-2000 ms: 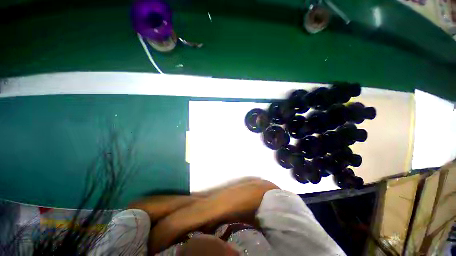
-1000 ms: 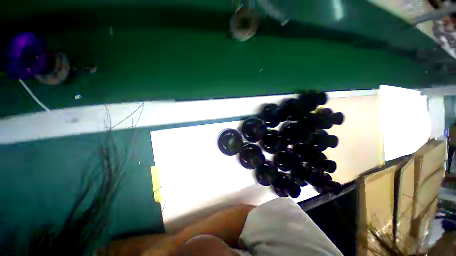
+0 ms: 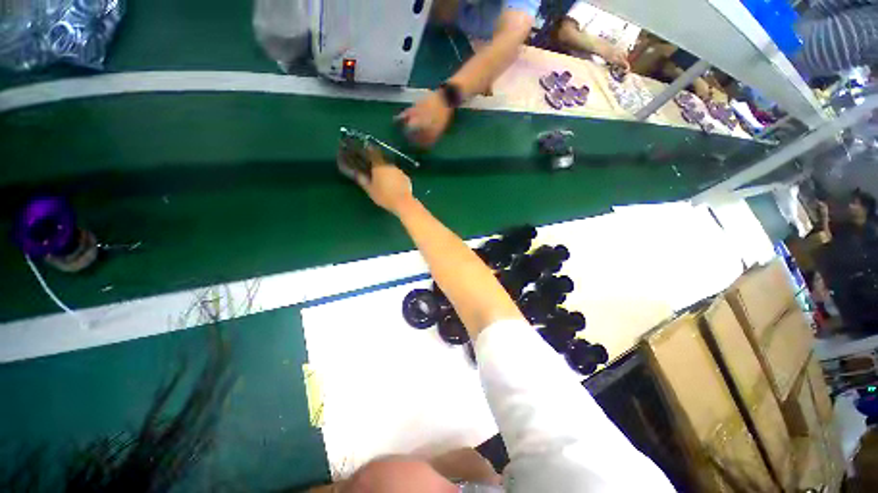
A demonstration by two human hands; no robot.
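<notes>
My right hand [image 3: 385,183] reaches far forward over the green belt and is closed on a small silver-grey unit [image 3: 356,154] with a pale wire lead. My fingers partly hide it. My left hand cannot be made out; only blurred skin shows at the bottom edge. Black flanged collars [image 3: 421,308] stand grouped in rows on the white sheet [image 3: 385,385], partly hidden by my right forearm. A purple shell [image 3: 45,226] lies against a silver ring body [image 3: 72,252] on the belt at the left, with a white wire trailing from it.
Another person's hand [image 3: 426,117] is over the belt, close beyond mine. Another unit [image 3: 555,146] lies on the belt to the right. A white machine [image 3: 371,38] stands on the far side. Cardboard cartons [image 3: 712,395] stand at the lower right. A metal frame rail crosses the upper right.
The view has tilted up, showing the line's far side. My right arm has moved from the sheet's near edge out over the belt, and that hand has taken hold of a unit.
</notes>
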